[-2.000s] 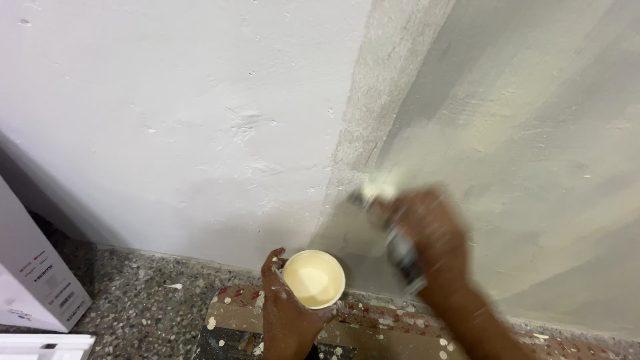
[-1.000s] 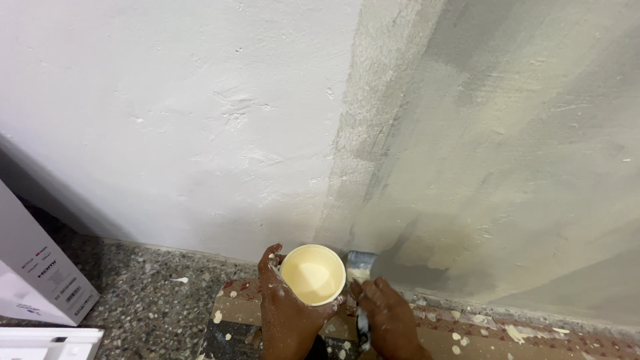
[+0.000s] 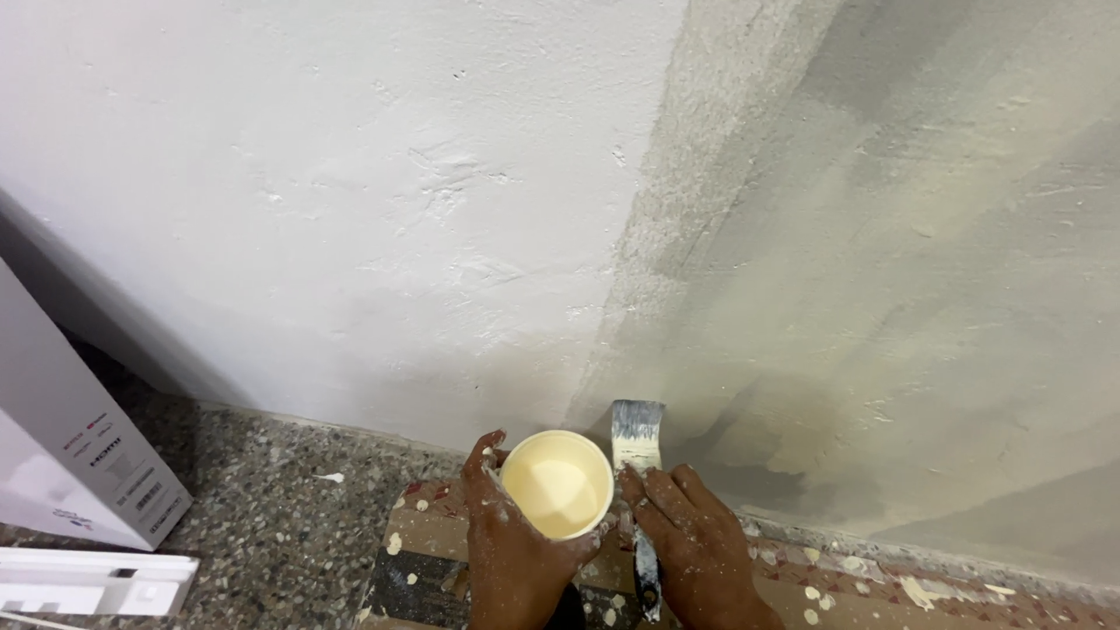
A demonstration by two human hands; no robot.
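Note:
A round tub of cream-coloured paint (image 3: pixel 557 484) is held by my left hand (image 3: pixel 522 547), whose fingers wrap round its left and lower sides. Just right of the tub, my right hand (image 3: pixel 691 542) grips a flat paintbrush (image 3: pixel 637 433) by its dark, paint-smeared handle. The brush's bristles point up toward the foot of the wall (image 3: pixel 490 262); whether they touch it, I cannot tell. The wall is white on the left and grey-green, with streaks, on the right, with a rough bare strip (image 3: pixel 700 131) between. Both hands have paint specks.
Paint-spattered cardboard (image 3: pixel 840 595) lies along the wall's base under my hands. At the left, a tall white printed box (image 3: pixel 79 437) stands on the speckled terrazzo floor (image 3: pixel 262 499), with a white plastic piece (image 3: pixel 96 582) in front. A white paint drip (image 3: pixel 330 478) marks the floor.
My right hand has come down from the wall, where it was moving in a blur two seconds ago, to beside the tub. My left hand still holds the tub.

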